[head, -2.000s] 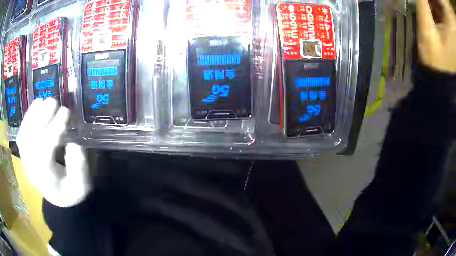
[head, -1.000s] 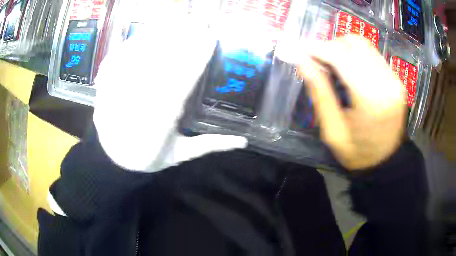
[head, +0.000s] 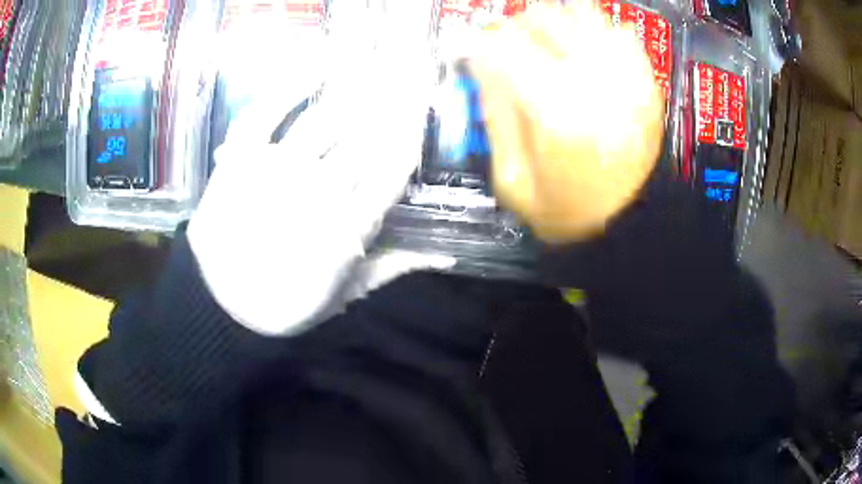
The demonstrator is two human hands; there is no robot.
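Note:
Keypad phones with red keys and dark screens with blue characters lie in a clear blister tray (head: 142,219). My left hand (head: 293,208), in a white glove, lies over the tray's front edge, left of the middle phone (head: 456,142); its thumb is below that edge. Glare hides its fingertips. My right hand (head: 577,123), bare and blurred, is over the right side of the middle phone. Its fingertips are at the phone's upper part, washed out by glare. I cannot tell whether it holds anything. Another phone (head: 720,128) lies at the right and one (head: 120,128) at the left.
More clear trays (head: 38,104) stand at the far left. A brown cardboard carton (head: 71,317) is at the lower left, and brown cartons (head: 832,161) stand at the right. Grey floor with a yellow mark shows below the tray.
Since one second ago, my right hand has moved left and up onto the middle phone. My gloved left hand stays at the tray's edge. Two seconds ago both hands were farther apart.

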